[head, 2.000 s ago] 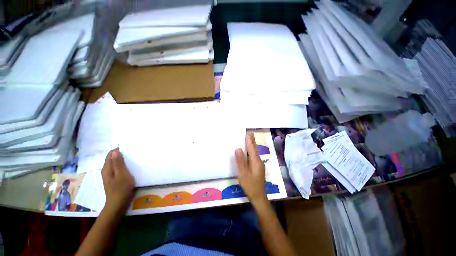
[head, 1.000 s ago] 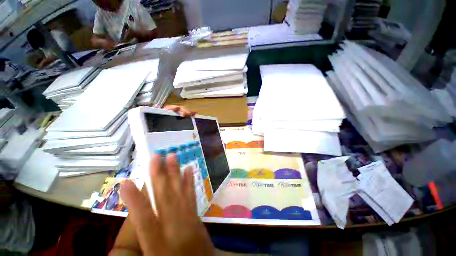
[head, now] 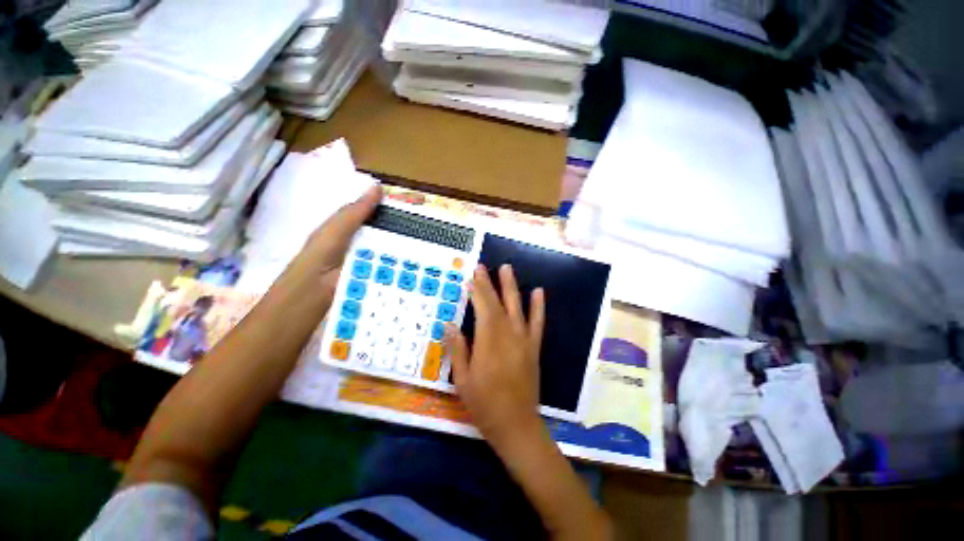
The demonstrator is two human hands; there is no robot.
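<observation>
The calculator (head: pixel 396 306) lies face up over the printed mat (head: pixel 631 391), slightly turned. It has blue, white and orange keys, a narrow grey display and a glossy black panel (head: pixel 566 317) on its right half. My left hand (head: pixel 340 238) holds its upper left edge, with the fingertips hidden. My right hand (head: pixel 502 354) lies over the panel's left part, fingers spread, with the thumb near the right-hand keys. Whether the calculator touches the mat all over is hidden.
White slabs (head: pixel 159 106) are stacked at left, with more (head: pixel 486 58) on brown cardboard (head: pixel 476 153) beyond. Flat white sleeves (head: pixel 687 159) lie at far right, beside fanned white layers (head: pixel 867 211). A crumpled white cloth or tissue (head: pixel 714 396) and printed slips (head: pixel 803 423) lie at right.
The calculator first lay with a blank white face up, then stood tilted in my grasp; now it is face up and lower. My right hand is spread on it. The view has tilted down.
</observation>
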